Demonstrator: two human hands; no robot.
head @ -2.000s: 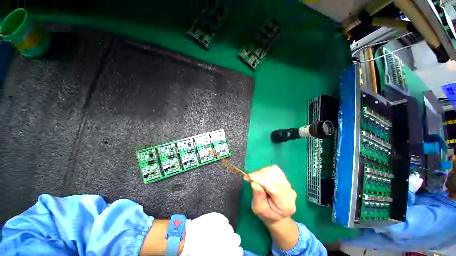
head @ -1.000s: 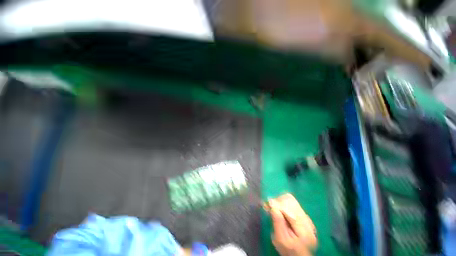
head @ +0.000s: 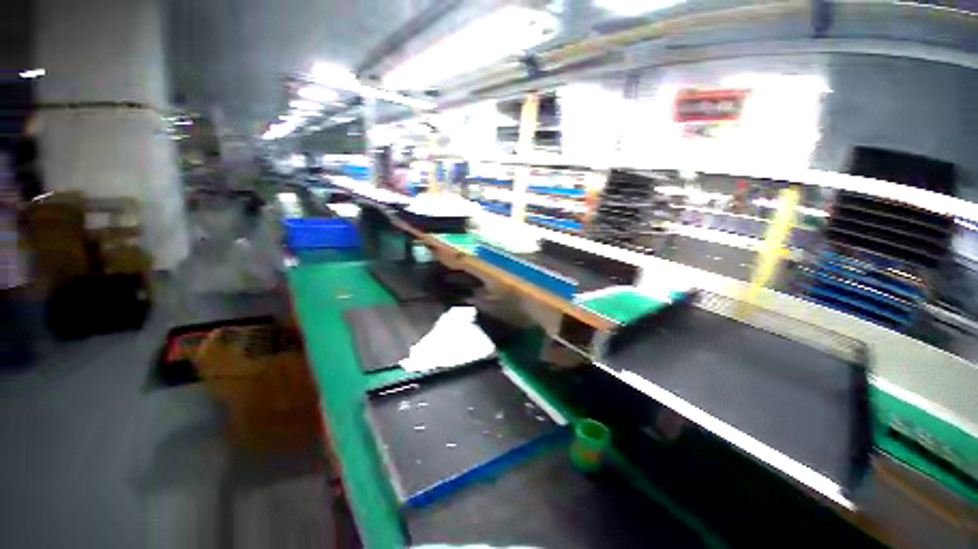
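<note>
No clear hand shows in the head view; only a pale blur is cut off at the bottom edge, too little to tell what it is. The shallow tray [head: 461, 424], with a black floor, a blue near edge and small white scraps, lies nearest in front of me. The green cup [head: 589, 444] stands just right of the tray's near corner, by the black mat [head: 536, 513]. A white cloth [head: 453, 341] lies crumpled beyond the tray. The circuit panel and the thin stick are out of view.
The green bench [head: 322, 311] runs away to a blue bin [head: 322, 234]. A raised shelf on the right holds a large black tray [head: 740, 375]. A brown box or bag [head: 257, 381] stands on the floor at left. Racks with blue parts [head: 863, 287] stand at far right.
The camera has swung up and left along the bench. The circuit panel, right hand, flashlight and blue-edged rack have left the picture; the tray, cloth, shelf and factory aisle now show.
</note>
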